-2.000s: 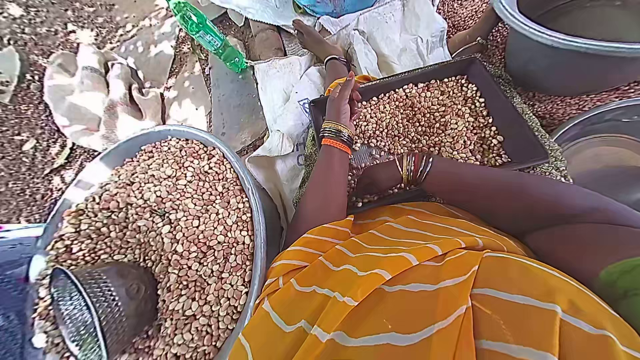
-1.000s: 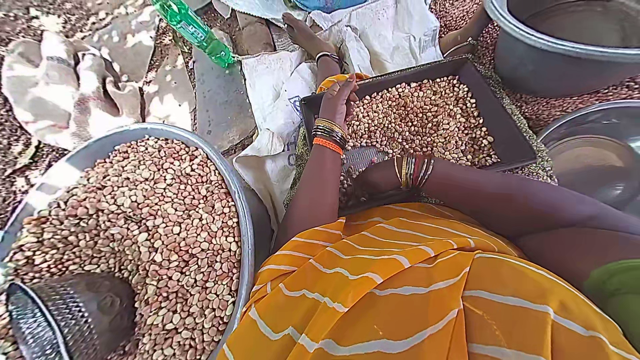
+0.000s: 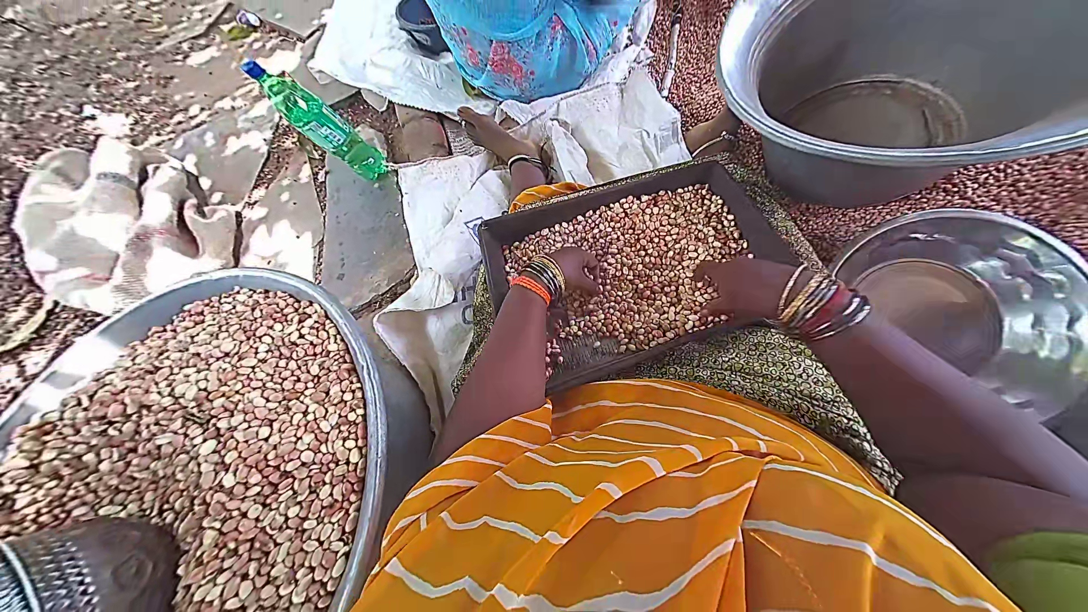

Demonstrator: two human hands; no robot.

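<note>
A dark rectangular tray (image 3: 501, 246) sits tilted on my lap over a patterned cloth, with a layer of pinkish-tan nuts or beans (image 3: 646, 246) in it. My left hand (image 3: 575, 272), with gold and orange bangles at the wrist, is at the tray's left part, its fingers curled at the nuts; whether it holds any is not clear. At the right side of the tray my right hand (image 3: 739, 287) has its fingertips down among the nuts; what it holds is hidden. A bare, ribbed patch of the tray floor shows near the edge closest to me.
A large metal basin (image 3: 374, 425) heaped with the same nuts stands at the left, a perforated metal container (image 3: 59, 569) lying in it. At the right are a deep metal pot (image 3: 850, 178) and a shiny shallow bowl (image 3: 1020, 306). A green plastic bottle (image 3: 319, 123) lies beyond, near a person in blue cloth.
My left hand has come down from the tray's far left edge onto the nuts. My right hand has moved rightward from the near left corner of the tray to its right side.
</note>
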